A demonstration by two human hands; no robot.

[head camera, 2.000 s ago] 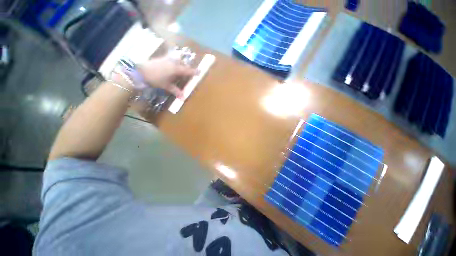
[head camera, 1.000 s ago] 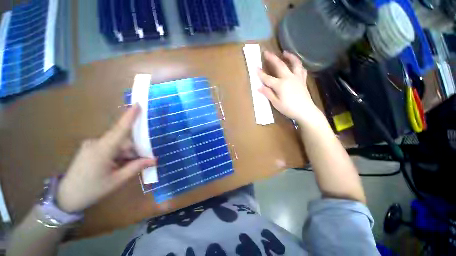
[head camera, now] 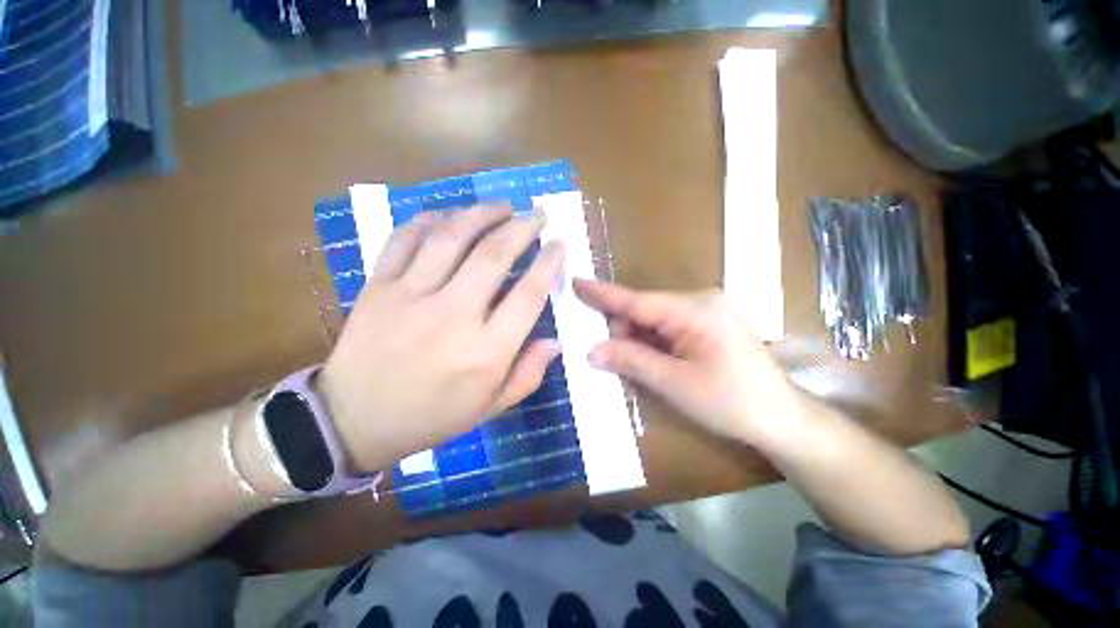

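Observation:
A blue solar panel (head camera: 516, 454) with pale lines lies on the brown tabletop, thin wire ends sticking out at both sides. One white strip (head camera: 372, 227) lies along its left side, its middle hidden under my left hand. Another white strip (head camera: 598, 405) lies along the right side. My left hand (head camera: 436, 319) is spread over the panel, its fingertips reaching the right strip's upper part. My right hand (head camera: 700, 356) is at the right strip's outer edge, thumb and finger apart and touching or nearly touching it; a firm grip is not visible.
A stack of white strips (head camera: 752, 196) and a bundle of silver ribbon pieces (head camera: 868, 272) lie to the right. A grey container (head camera: 970, 86) and a black box with a yellow label (head camera: 991, 348) stand beyond. A finished panel stack (head camera: 49, 92) is at upper left, dark cells (head camera: 332, 12) behind.
A second white strip now lies on the panel's right side. My left hand has moved from the left strip onto the panel. My right hand has moved from the strip stack to the panel's right side.

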